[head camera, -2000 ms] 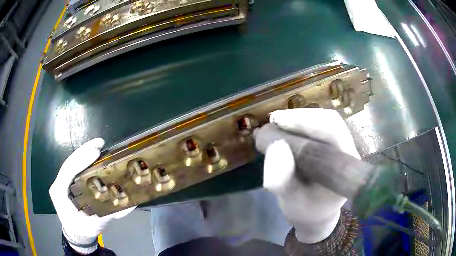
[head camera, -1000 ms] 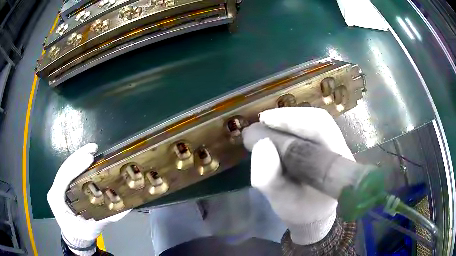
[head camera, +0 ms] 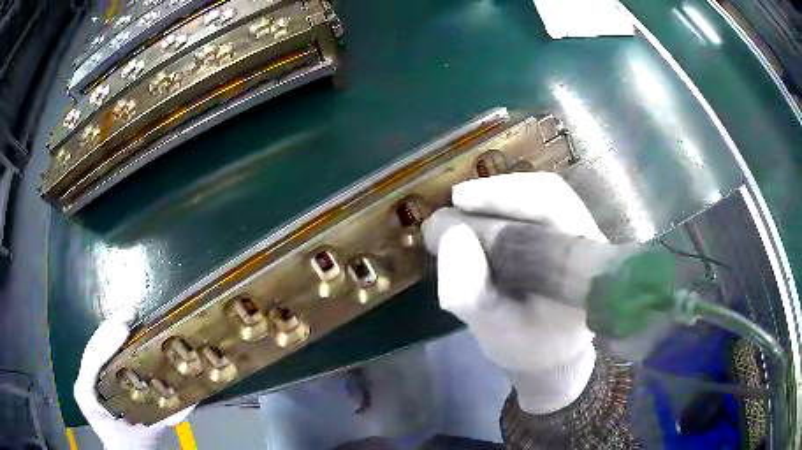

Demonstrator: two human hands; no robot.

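Note:
A long brass-coloured metal housing [head camera: 290, 290] lies slanted on the dark green mat, its broad face with paired raised ports upward and an amber strip along its far side. My left hand [head camera: 110, 387], in a white glove, grips the housing's near left end; it is partly cut off by shadow and the lower edge. My right hand [head camera: 519, 281], in a white glove, holds a thick grey dispensing syringe [head camera: 545, 264] with a green cap. The syringe's front end is at a port right of the middle; its needle tip cannot be made out.
Similar housings [head camera: 176, 97] stand in a row at the back left. A white sheet [head camera: 585, 18] lies at the back right. A clear hose [head camera: 739, 321] runs from the green cap. A blue bin [head camera: 695, 395] is below right.
The view has shifted, and the housing shows lower at its left end and more steeply slanted. More of the back housings shows. Both hands keep their holds, with the syringe still near the same port.

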